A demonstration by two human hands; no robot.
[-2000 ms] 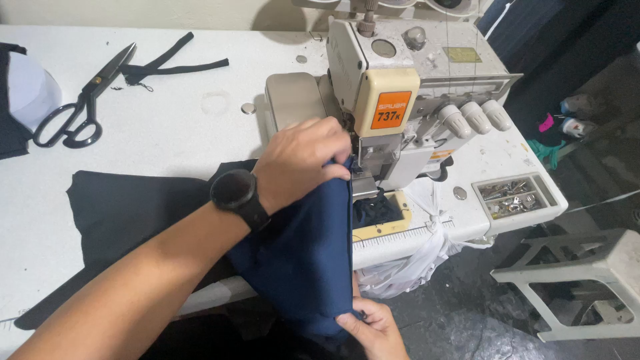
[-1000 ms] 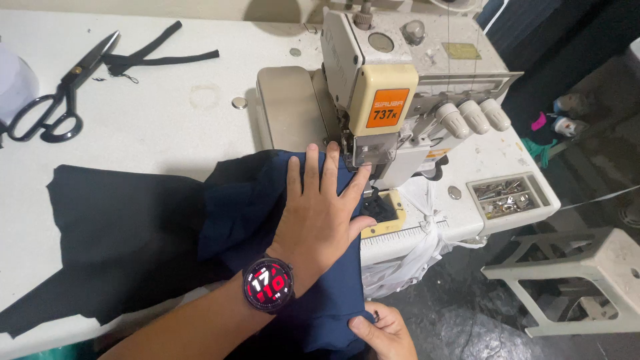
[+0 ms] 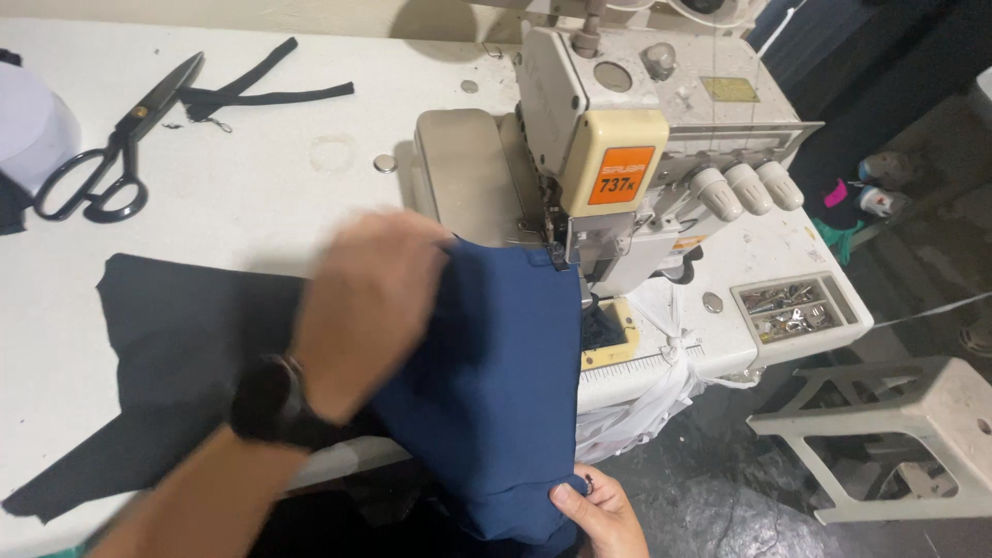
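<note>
A Siruba overlock sewing machine (image 3: 612, 155) stands on the white table, and the upper edge of a navy fabric piece (image 3: 511, 349) lies at its presser foot. My left hand (image 3: 372, 302), blurred and wearing a black watch, is at the upper left edge of the navy fabric; its fingertips do not show clearly enough to tell a grip. Near the bottom, my right hand (image 3: 597, 508) pinches the navy fabric's lower right corner between thumb and fingers. Black fabric (image 3: 186, 333) spreads across the table at left, passing under my left forearm.
Black-handled fabric shears (image 3: 128, 143) and narrow black strips (image 3: 271, 97) lie at upper left. A parts tray (image 3: 798, 310) with small metal pieces is set at the table's right end. A white plastic bag (image 3: 659, 372) hangs from the front edge, and a plastic stool (image 3: 891, 434) stands at right.
My left hand, spread flat on the navy fabric near the presser foot one second ago, has moved left. My right hand stays at the fabric's lower corner.
</note>
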